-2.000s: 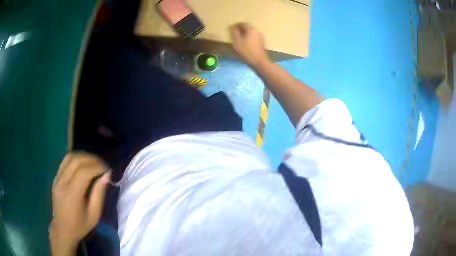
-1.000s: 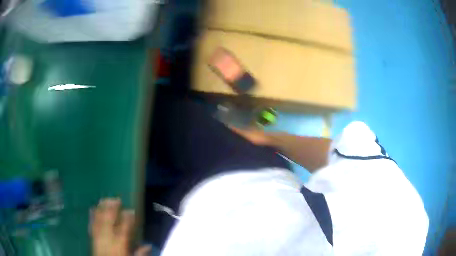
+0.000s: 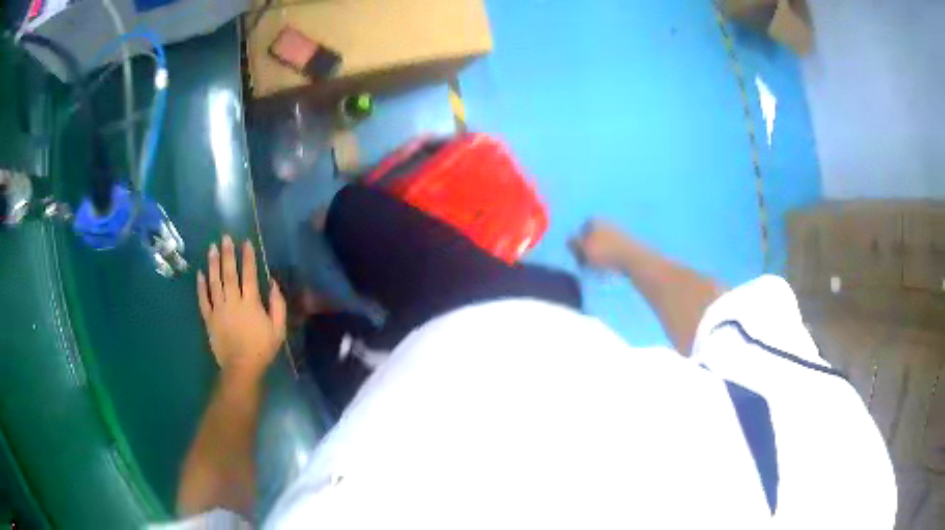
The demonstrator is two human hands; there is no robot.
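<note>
My left hand [image 3: 241, 316] lies palm down on the edge of the glossy green bench [image 3: 155, 383], fingers spread, holding nothing. My right hand [image 3: 603, 246] is out to the right above the blue floor. Its fingers look curled but are blurred, and no object shows in it. A red stool or bin [image 3: 477, 197] stands beside my dark-clothed legs, between the two hands; neither hand touches it.
A blue screwdriver [image 3: 114, 223] with a metal nose and hoses hangs over the bench. A carton [image 3: 414, 41] bears a reddish phone [image 3: 295, 50]. A green-topped item [image 3: 358, 106] is below it. Brown cartons [image 3: 870, 259] stand at right.
My left hand has moved up along the bench edge and lies flat. My right hand has moved from the carton out to the right. The red stool and screwdriver now show clearly as the view shifted.
</note>
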